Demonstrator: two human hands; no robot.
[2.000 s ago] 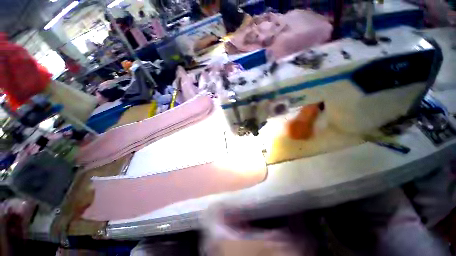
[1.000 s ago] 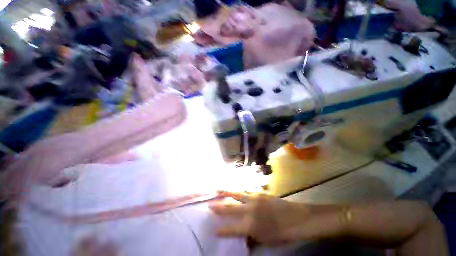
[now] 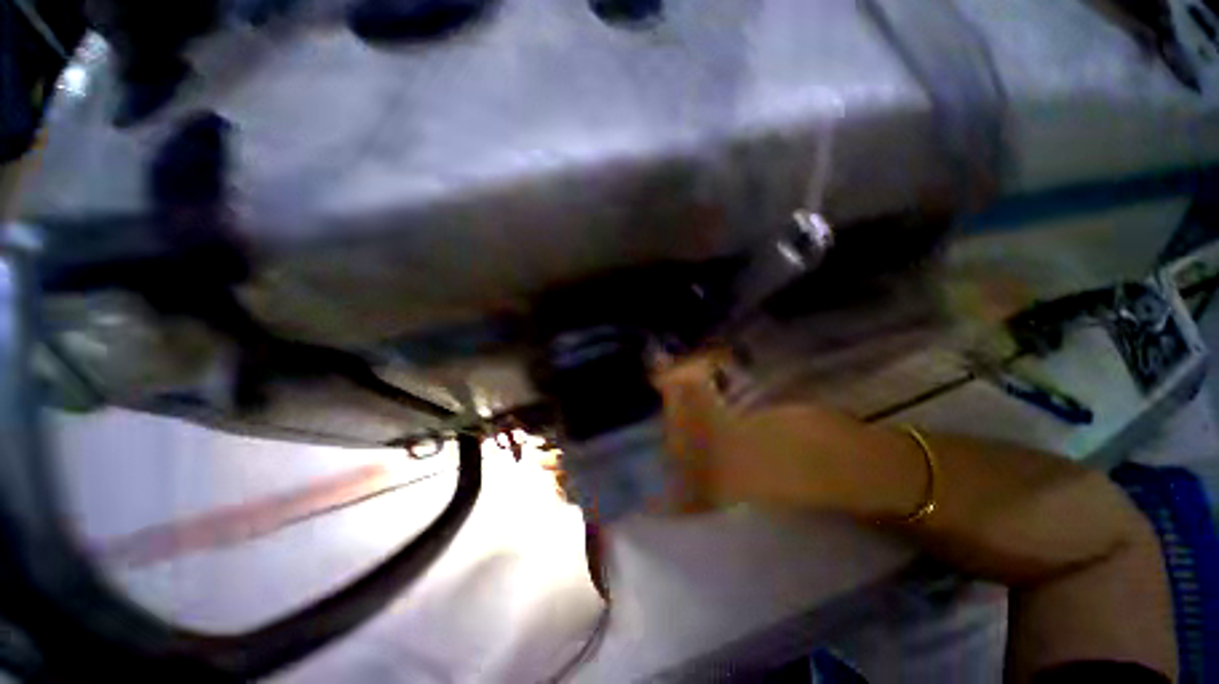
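The sewing machine head (image 3: 575, 147) fills the top of the view, very close and blurred. White cloth (image 3: 441, 615) with a narrow pink band (image 3: 254, 515) lies under it, beside the bright needle area (image 3: 515, 448). A dark curved bar (image 3: 461, 521) crosses in front of the cloth at left. My right hand (image 3: 702, 428) reaches from the right to just right of the needle area, bracelet on the wrist. Its fingers are partly hidden behind dark machine parts, so its hold cannot be told. My left hand is not in view.
A bobbin tray (image 3: 1150, 334) with small metal parts stands at the table's right end. Dark snips (image 3: 1049, 397) lie beside it. The table edge (image 3: 789, 615) runs below my right forearm. A blue sleeve shows at the right rim.
The view has moved much closer to the machine head. The pink cloth pile has left the picture. My right hand, lying on the cloth before, is now partly behind machine parts.
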